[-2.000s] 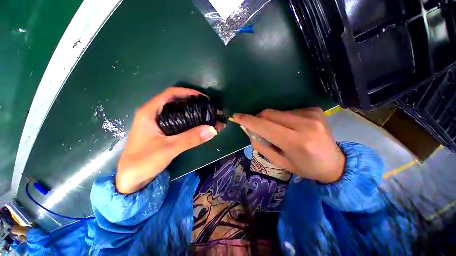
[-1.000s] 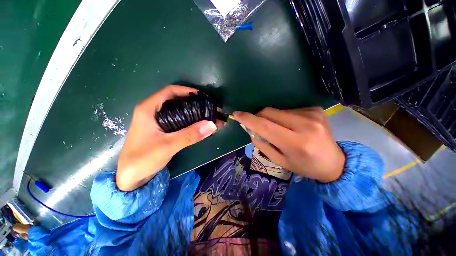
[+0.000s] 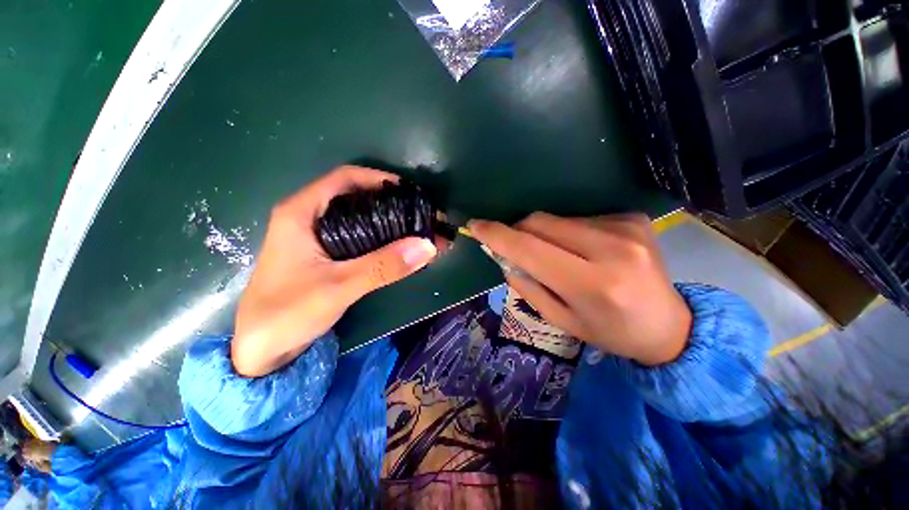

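My left hand [image 3: 309, 274] is closed around a black ribbed housing [image 3: 374, 221], with the thumb on its near side and the ridged face up. The housing is held just over the dark green bench. My right hand [image 3: 588, 279] is to its right, with thumb and fingertips pinching a thin yellowish-tipped piece [image 3: 464, 231] against the housing's right end. A small dark part [image 3: 446, 229] shows between the housing and the fingertips. I cannot tell whether the yellowish piece is a tool or a lead.
A clear bag [image 3: 461, 40] with a blue bit lies at the top. Black trays [image 3: 733, 110] stand at the upper right, above a brown carton [image 3: 817, 259]. White specks [image 3: 224, 244] lie on the left. A white rail [image 3: 120, 129] and blue-tipped cable [image 3: 80, 366] are farther left. Another person's hand shows lower left.
Both hands keep nearly the same hold and place. The bag and trays have shifted slightly in the view.
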